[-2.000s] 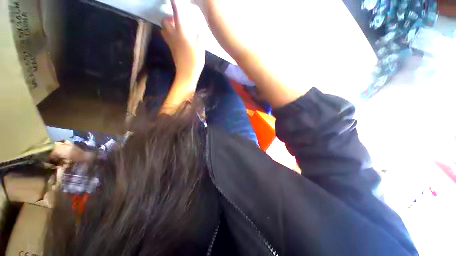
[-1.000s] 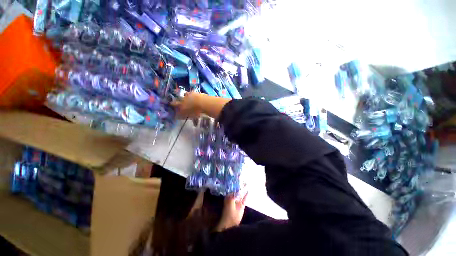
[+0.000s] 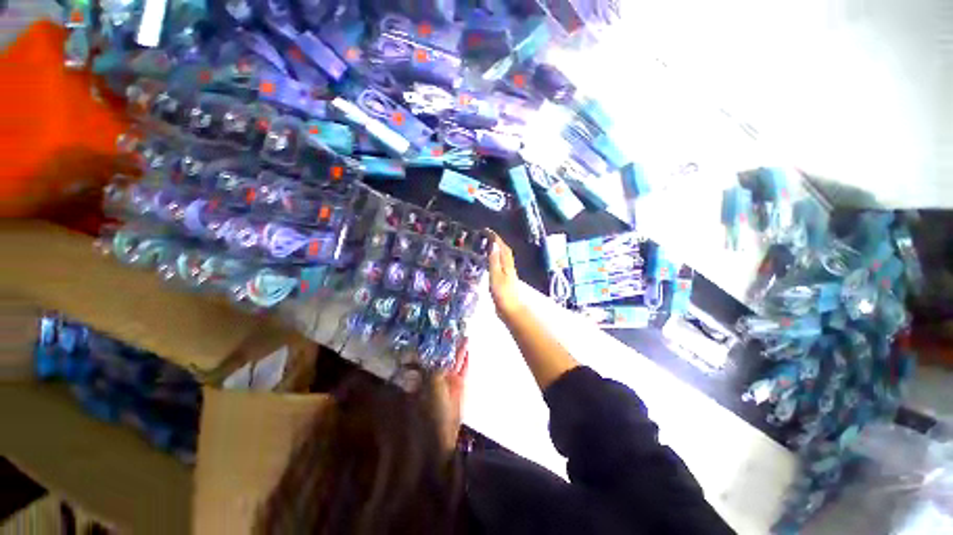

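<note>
A block of clear cable packs (image 3: pixel 413 277) stands in rows at the table's near edge, with lilac and teal parts and dark ends on its far row. My right hand (image 3: pixel 504 274) lies along the block's right side at the far corner, fingers against the packs. My left hand (image 3: pixel 456 389) is at the block's near right corner, partly hidden by hair. Both hands hold the block between other packs and the bare table edge. Longer rows of lilac and teal packs (image 3: pixel 225 204) lie against its left side.
Loose lilac and teal packs (image 3: pixel 392 115) are heaped behind. A small stack of teal packs (image 3: pixel 608 270) lies on the dark strip (image 3: pixel 669 340). More teal packs (image 3: pixel 836 313) are piled at right. An orange box (image 3: pixel 52 125) and an open carton (image 3: pixel 251 449) holding packs are at left.
The view has swung from the legs to the table. Since one second ago, my right hand has moved from the left rows to the block's right side. The block has shifted up against those rows.
</note>
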